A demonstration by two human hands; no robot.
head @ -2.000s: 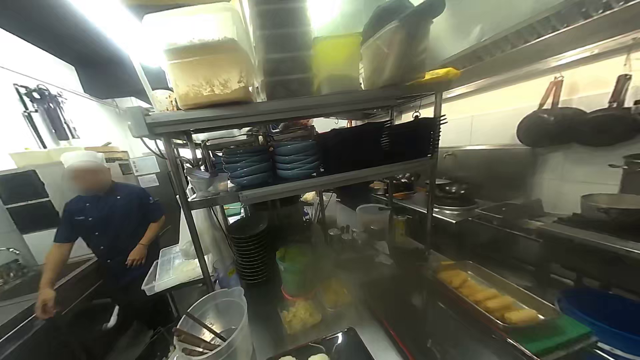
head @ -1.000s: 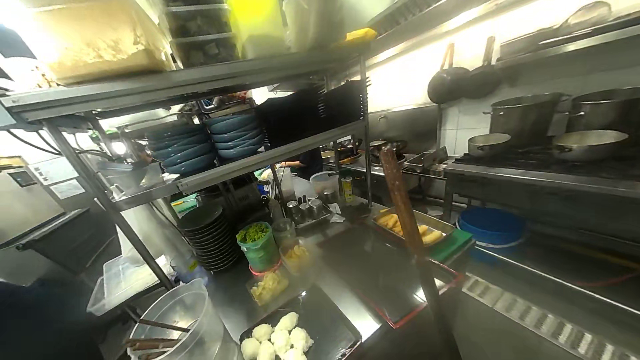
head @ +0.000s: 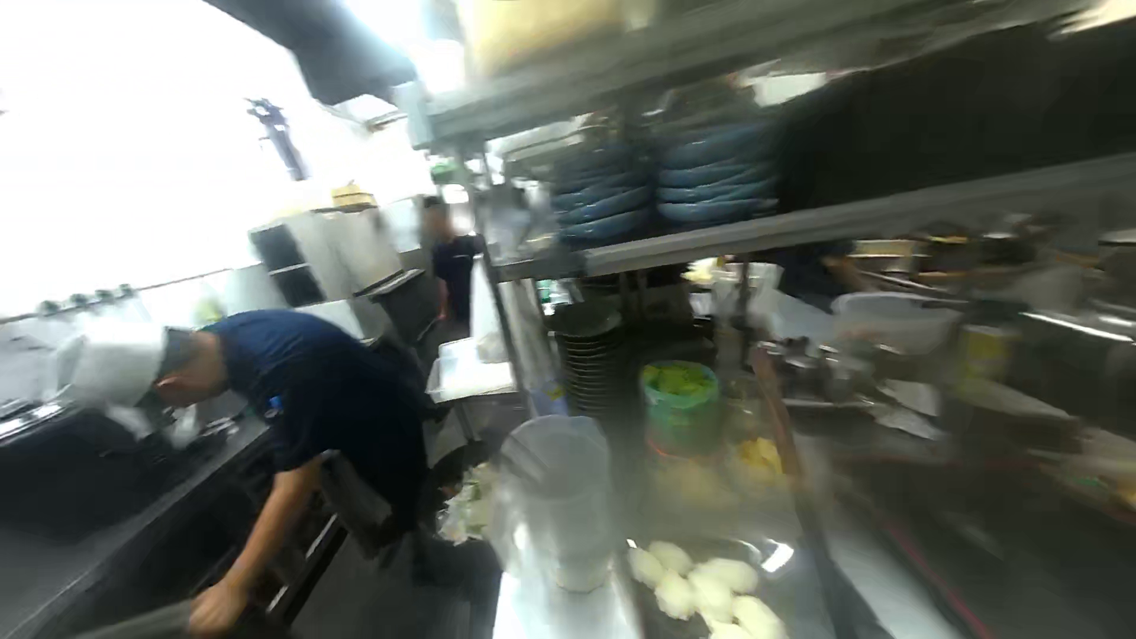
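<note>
Neither of my hands shows in the head view. Much of the picture is blurred. Pale rounded food pieces [head: 710, 581] lie on a dark tray low in the middle. Behind them stands a green tub [head: 681, 404] of leafy greens, with yellow food pieces [head: 760, 455] to its right. A clear plastic container [head: 555, 497] is left of the tray. A long brown wooden stick or handle [head: 777, 408] slants upright right of the yellow pieces; what holds it, if anything, cannot be seen.
A metal shelf [head: 763, 238] crosses above the counter, bearing stacked blue bowls [head: 714, 173]. Dark stacked dishes [head: 587, 355] stand beneath. At left a co-worker [head: 328, 382] in a white hat bends over, one arm low. Another person [head: 454, 266] stands farther back. A bin [head: 466, 506] holds scraps.
The view has swung right, then back left. The co-worker at left, upright two seconds ago, now bends forward. The wooden stick, absent from the first frame, shows in the last two.
</note>
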